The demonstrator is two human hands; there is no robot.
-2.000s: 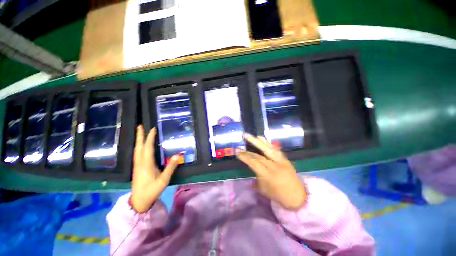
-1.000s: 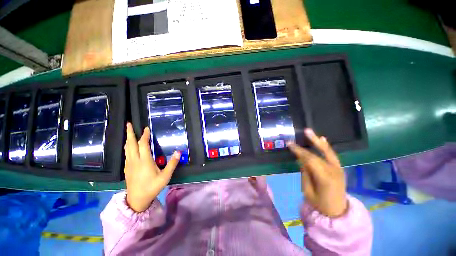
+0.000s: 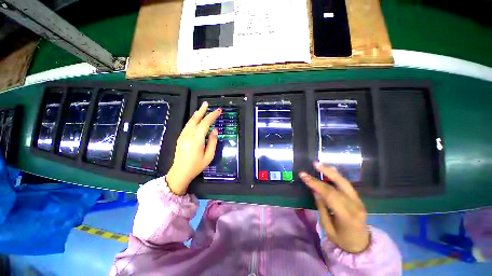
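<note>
A black foam phone tray (image 3: pixel 410 186) lies in front of me with three smartphones in its pockets; its right pocket is empty. My left hand (image 3: pixel 193 148) is open over the left smartphone (image 3: pixel 226 156), fingertips at its upper part; that screen shows green text lines. The middle smartphone (image 3: pixel 274 135) shows glare and red, pale and green on-screen buttons (image 3: pixel 275 176) at its bottom. My right hand (image 3: pixel 340 207) is open, with fingertips at the lower left of the right smartphone (image 3: pixel 339 135), partly covering its bottom edge. Whether they touch it is unclear.
A second phone tray (image 3: pixel 127 127) with dark smartphones adjoins at left. Behind are a backing board (image 3: pixel 154 38), a reference sheet (image 3: pixel 270 32) and a loose phone (image 3: pixel 330 32). A grey metal post (image 3: pixel 65 35) slants at upper left. A pink sleeve (image 3: pixel 480 232) shows at the right edge.
My left hand has moved up from the left smartphone's bottom edge, and its screen now shows green text. The middle screen now has a green block. The trays and board appear farther right in the view.
</note>
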